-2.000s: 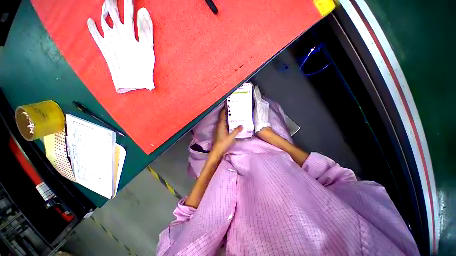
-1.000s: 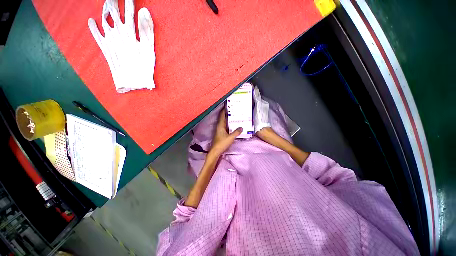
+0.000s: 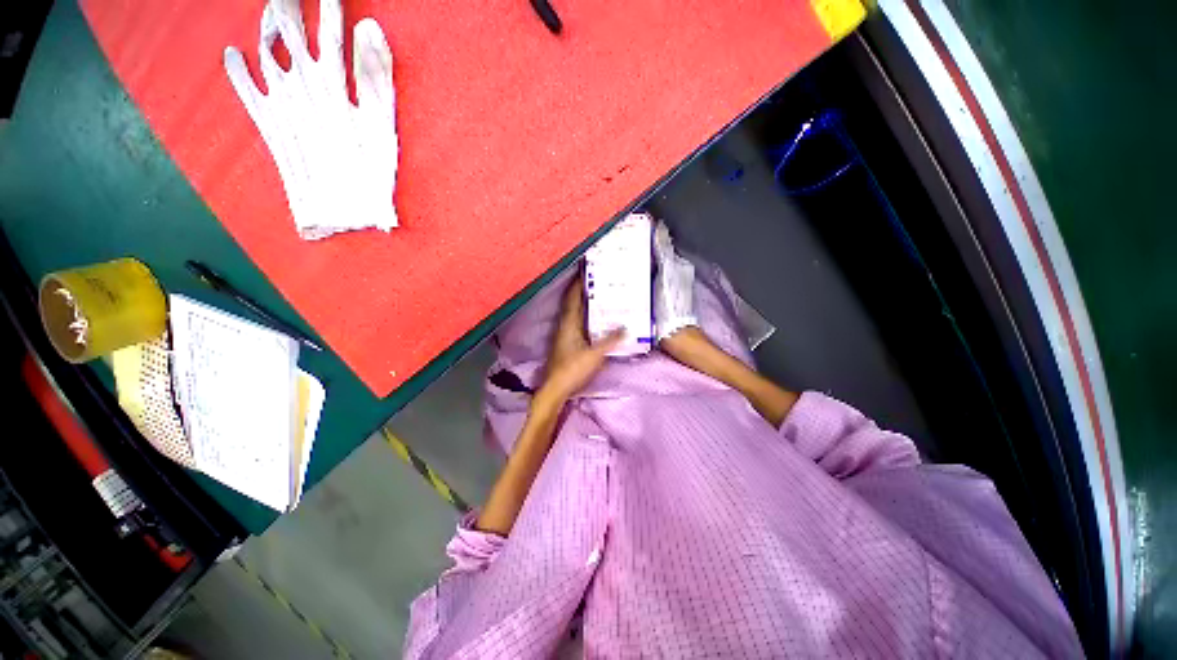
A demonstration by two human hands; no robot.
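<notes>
A mobile phone [image 3: 620, 281] with a white lit screen stands upright in view over my lap, just below the edge of the red mat. My bare left hand [image 3: 576, 351] holds it from its left side, with the thumb over the lower part of the screen. My right hand [image 3: 673, 286], in a white glove, lies along the phone's right side. Its fingers are partly hidden, and I cannot tell whether it grips the phone.
A spare white glove [image 3: 331, 135] lies flat on the red mat [image 3: 491, 168]. A yellow tub [image 3: 103, 310], a pen [image 3: 253, 304] and a written sheet [image 3: 235, 402] are on the green bench at left. A blue cord [image 3: 816, 152] hangs at right beside the conveyor [image 3: 1097, 194].
The phone screen's content has changed to a mostly white page. My left thumb has shifted slightly over the screen's lower edge. My right hand has barely moved.
</notes>
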